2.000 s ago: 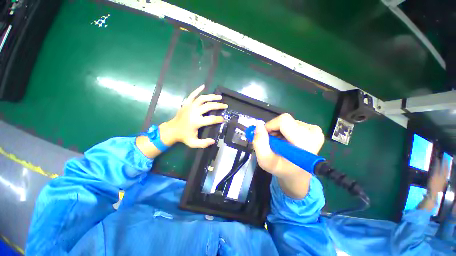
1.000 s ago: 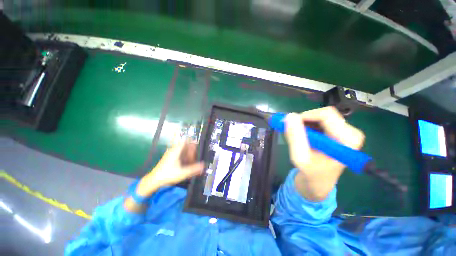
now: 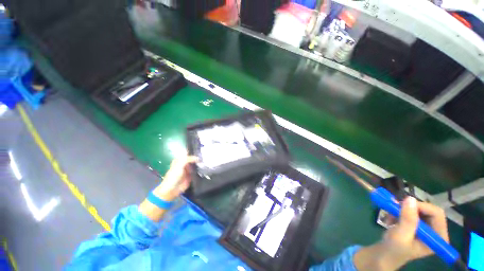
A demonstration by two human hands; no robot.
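Observation:
My left hand (image 3: 178, 178) grips the near-left edge of a black tray (image 3: 233, 179) that holds an open tablet unit with silver-white panels. This tray is tilted and its right end overlaps a second black tray (image 3: 314, 210). The second tray holds another open unit (image 3: 269, 214) with a black cable slanting across white panels. My right hand (image 3: 411, 233) holds a blue-handled soldering iron (image 3: 390, 202), its long thin metal tip pointing up-left, away from both units.
A third unit (image 3: 130, 91) lies in thick black foam (image 3: 135, 114) at the upper left, beside a big dark slab (image 3: 79, 45). A black iron stand (image 3: 392, 185) is by the pale rail (image 3: 310, 138). Bins and bags stand behind. A blue sleeve (image 3: 13, 58) shows far left.
The view has swung left. My left hand now holds a second tray beside and partly over the first. My right hand has moved away to the right with the iron.

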